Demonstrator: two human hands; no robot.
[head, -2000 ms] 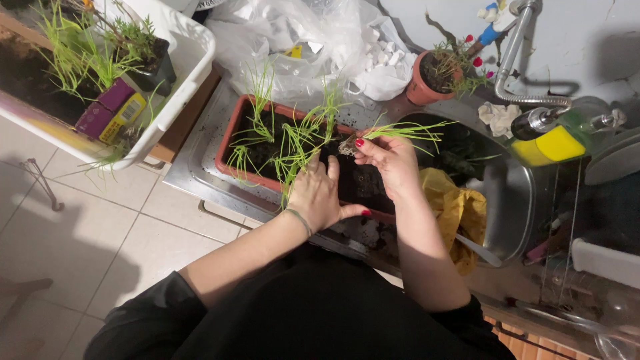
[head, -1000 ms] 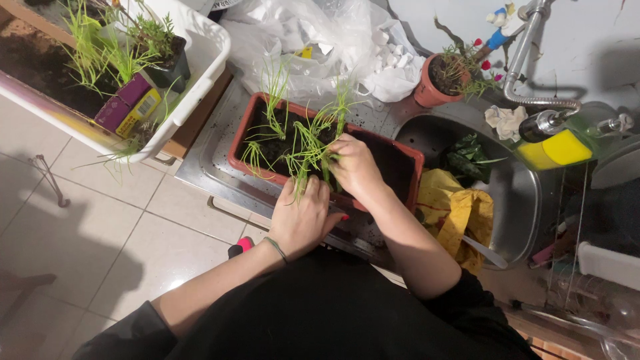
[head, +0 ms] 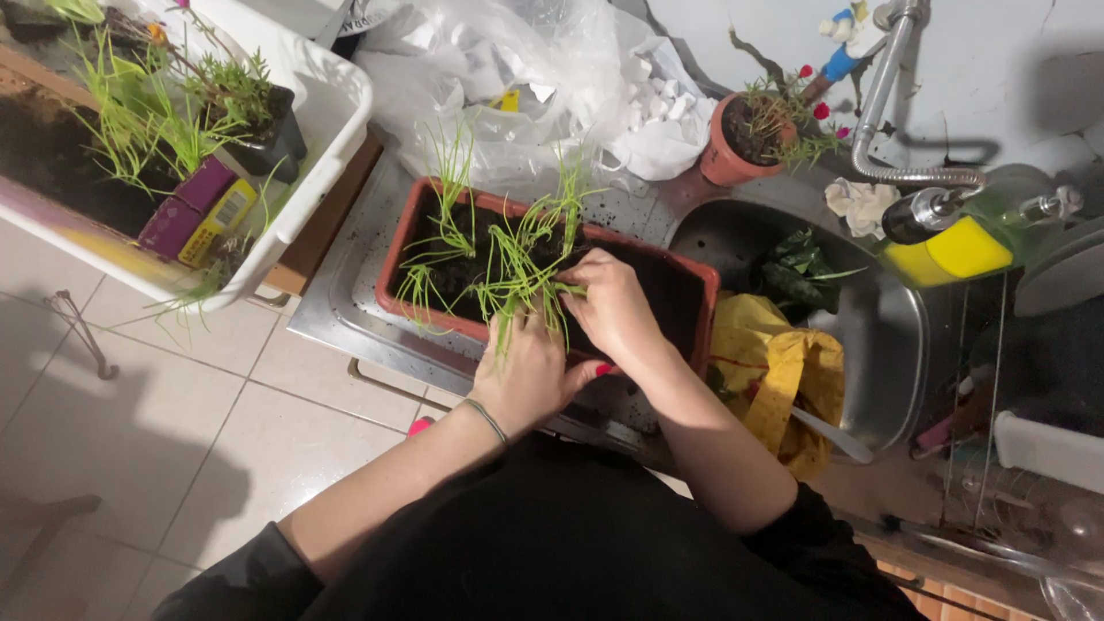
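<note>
A terracotta-coloured rectangular planter [head: 700, 297] filled with dark soil [head: 664, 289] stands on the steel drainboard. Several clumps of green seedlings [head: 517, 259] grow in its left and middle part, some of them drooping over the front rim. My left hand [head: 530, 371] lies over the front rim, its fingers down among the blades and its thumb pointing right. Beside it, my right hand [head: 608, 302] reaches into the planter from the right, its fingertips pinched at the base of the middle seedlings. Leaves and fingers hide what exactly each hand touches.
A white tub [head: 336, 112] with potted plants and a soil-filled carton is at upper left. Behind the planter lie plastic bags [head: 552, 103] and a terracotta pot [head: 733, 147]. To the right, the sink [head: 897, 345] holds dark leaves [head: 802, 272] and a yellow bag [head: 776, 371].
Two seconds ago my right hand held a seedling with soily roots above the planter; it has moved left and down among the plants. My left hand has stayed at the front rim.
</note>
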